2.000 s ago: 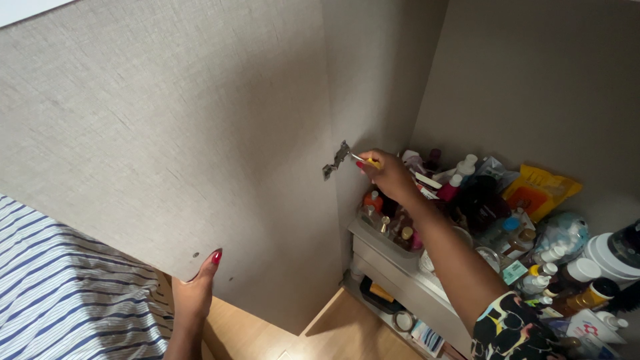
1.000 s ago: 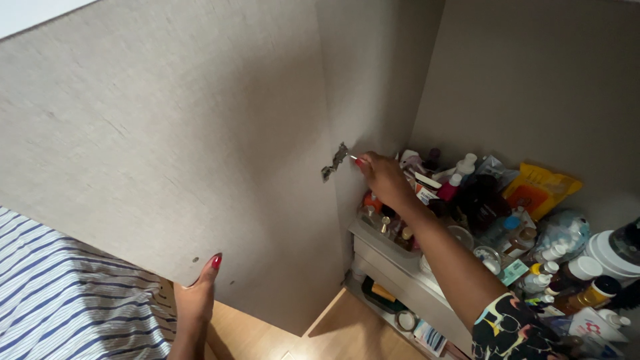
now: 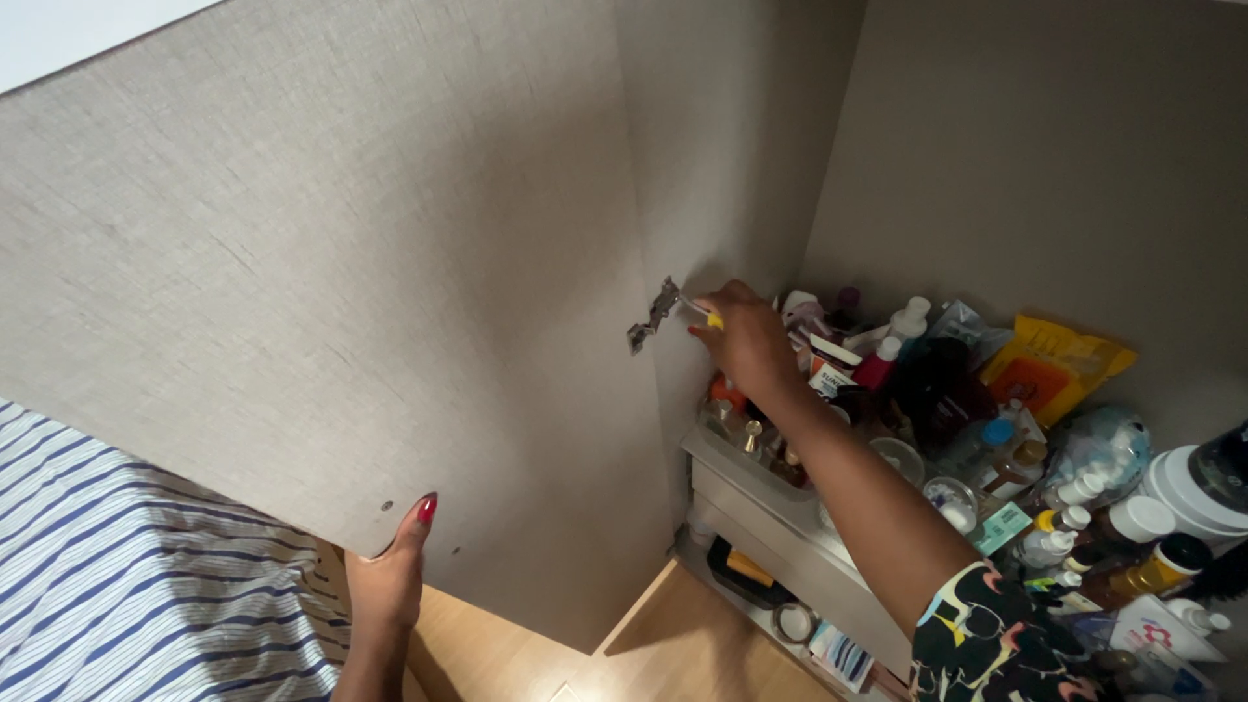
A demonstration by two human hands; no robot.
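Observation:
A grey cabinet door (image 3: 390, 292) stands open, joined to the cabinet side by a metal hinge (image 3: 655, 314). My left hand (image 3: 390, 565) grips the door's lower edge, thumb on the inner face near two small holes; its fingers are hidden behind the panel. My right hand (image 3: 746, 336) holds a screwdriver (image 3: 715, 318) with a yellow part showing on its handle, and its metal shaft points at the hinge, at the plate on the cabinet side. Whether the tip touches a screw is too small to tell.
Bottles, jars and a yellow packet (image 3: 1058, 366) crowd the top of a grey drawer unit (image 3: 760, 517) below my right arm. A lower shelf holds a jar (image 3: 795, 622) and other items. A striped bedcover (image 3: 146, 575) lies at the lower left, beside the wooden floor (image 3: 507, 648).
My right hand has shifted and turned slightly around the screwdriver, still at the hinge. My left hand stays at the door's edge.

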